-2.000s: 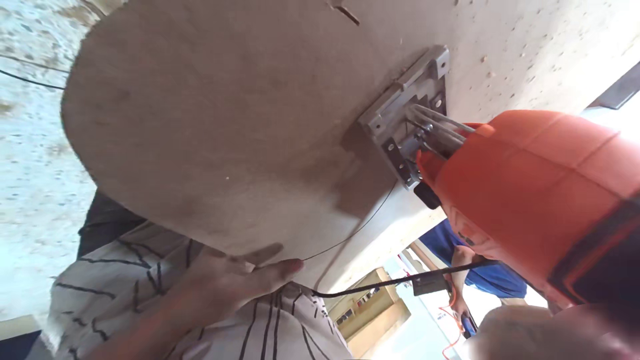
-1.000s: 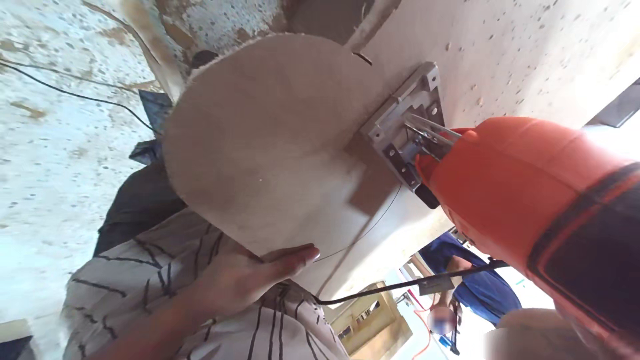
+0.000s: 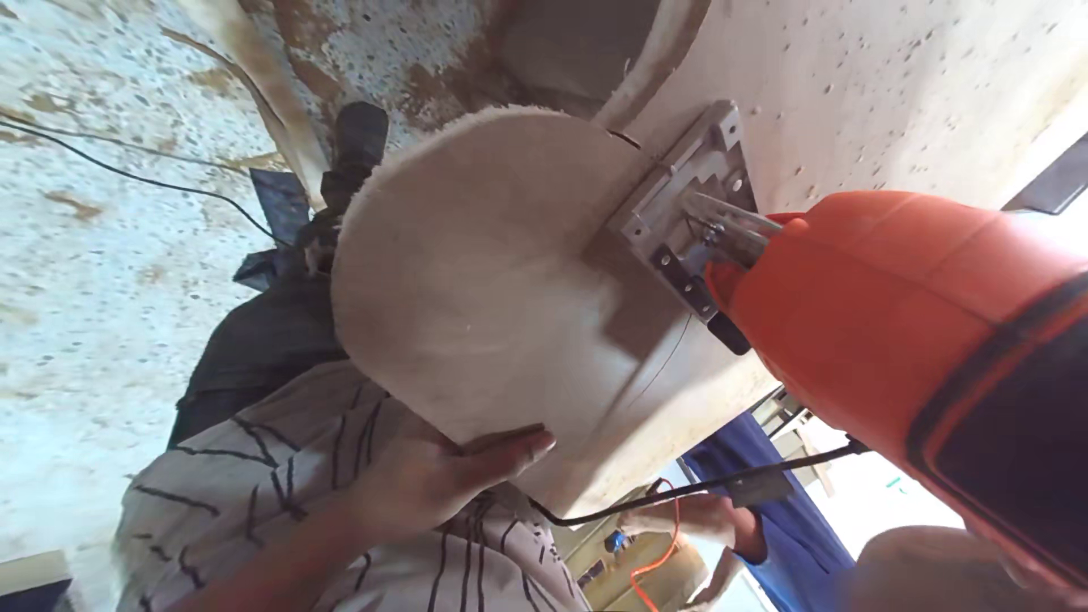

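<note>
A pale wooden board point(image 3: 476, 280) with a rounded, rough-cut edge fills the middle. My left hand point(image 3: 459, 476) grips its lower edge, thumb on top and fingers hidden beneath. An orange and black jigsaw point(image 3: 892, 289) comes in from the right, its metal base plate point(image 3: 688, 212) resting on the board. The blade's contact with the wood is hidden. My right hand point(image 3: 1020, 574), mostly cut off at the lower right, is closed about the jigsaw's handle. A thin curved line point(image 3: 667, 365) runs from below the plate. A short dark slot point(image 3: 625, 138) lies above it.
A black power cord point(image 3: 697, 486) passes below the jigsaw. Another person's arm point(image 3: 680, 518) and blue clothing point(image 3: 765, 501) show at lower right, beside an orange cable point(image 3: 659, 569). Speckled floor point(image 3: 110, 280) with a thin cable lies left. A curved wooden strip point(image 3: 663, 59) is at the top.
The view has shifted, showing more floor and a dark shoe. The board's rounded end appears farther right, and its dark slot nearer the jigsaw's base plate. My left hand still holds the lower edge.
</note>
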